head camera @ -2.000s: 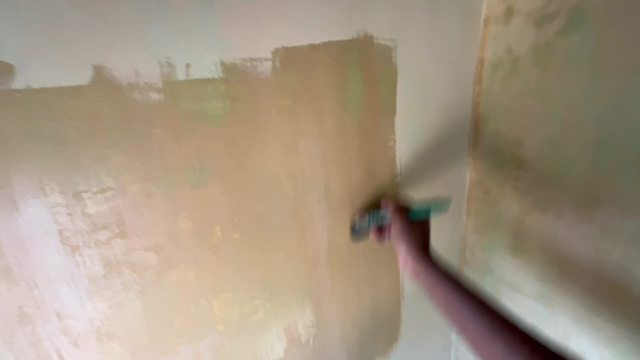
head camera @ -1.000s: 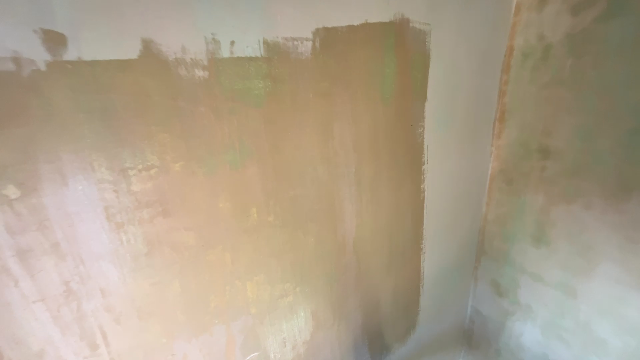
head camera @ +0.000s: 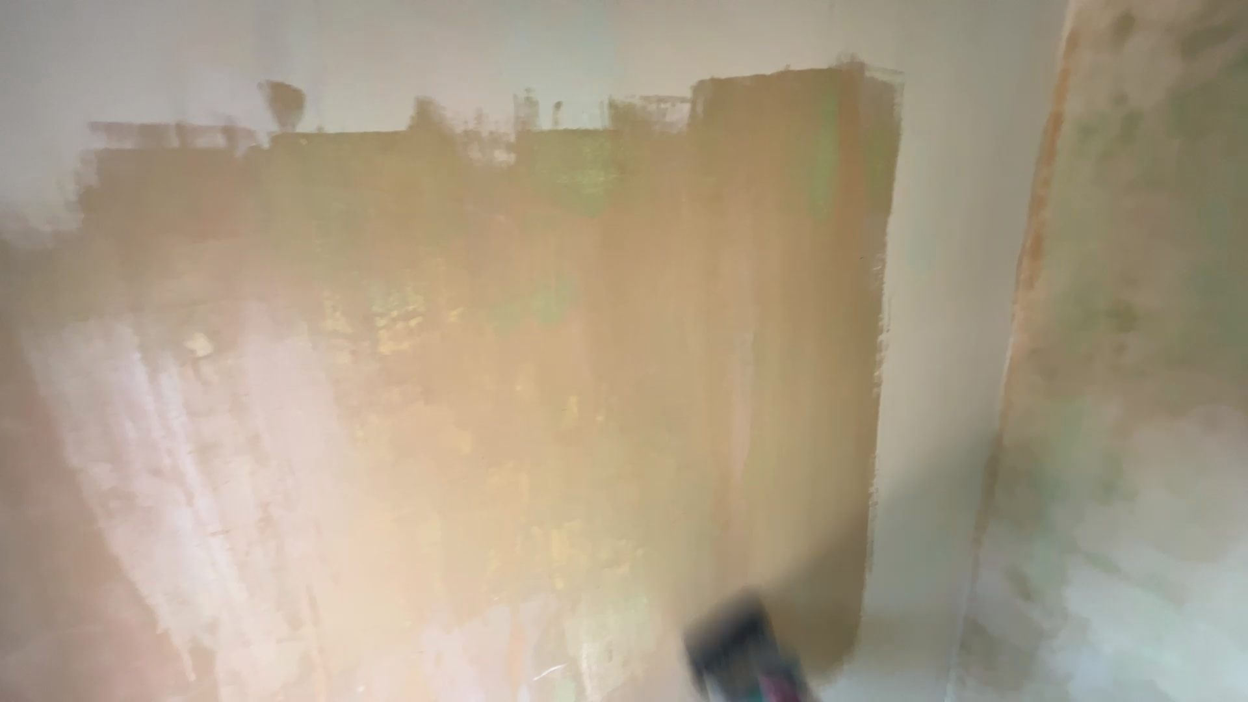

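A dark, blurred brush-like tool [head camera: 746, 648] shows at the bottom edge of the view, right of centre, over the lower right part of the tan coating. The coating [head camera: 643, 341] is streaked with green, pink and yellow and covers much of a pale wall [head camera: 439, 58]. Its top edge is ragged and its right edge nearly straight. A small reddish patch shows at the tool's lower end; whether it is a finger cannot be told. Neither of my hands is clearly visible.
A narrow pale strip of wall [head camera: 941, 341] runs between the coating and the room corner. Beyond the corner, the right wall [head camera: 1131, 341] is mottled brown, green and whitish. A soft shadow falls across the pale strip and the coating's lower right.
Two seconds ago a hand held the tool near the coating's right edge, with the forearm in view. One second ago neither showed. Now the tool's end shows lower down.
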